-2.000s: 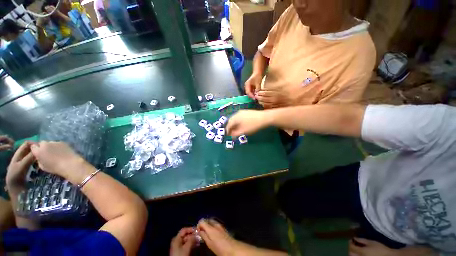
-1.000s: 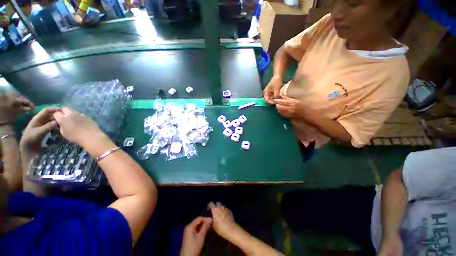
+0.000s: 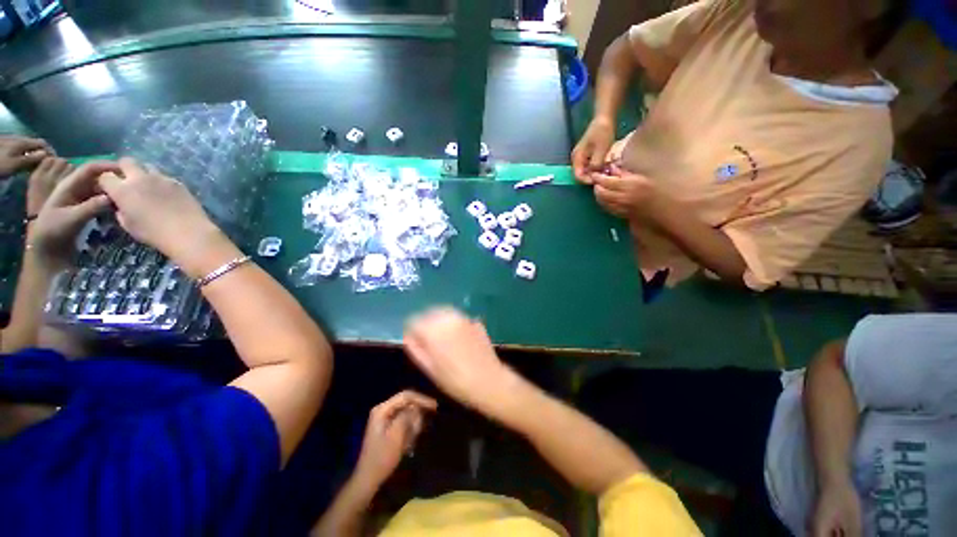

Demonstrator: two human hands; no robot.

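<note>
My right hand [image 3: 453,351] is over the front edge of the green table [image 3: 546,315], blurred, with its fingers curled; whether it holds anything cannot be told. My left hand [image 3: 394,428] is below the table edge, above the lap, fingers bent; its content is too blurred to tell. A heap of clear bags with white units [image 3: 378,220] lies on the table beyond my right hand. Several loose white square units [image 3: 506,252] lie in a cluster to the right of the heap, with one [image 3: 526,270] a little nearer me.
A person in blue at left holds hands [image 3: 115,199] over a tray of units [image 3: 115,283]. Stacked clear trays [image 3: 205,157] stand behind. A person in peach [image 3: 756,157] works at the right corner; another in grey-white [image 3: 881,420] sits right. Green post [image 3: 469,94] and conveyor [image 3: 304,89] lie behind.
My right hand has moved away from my left, up and over the table edge. The grey-white-sleeved arm that reached over the loose units has withdrawn. The view has shifted.
</note>
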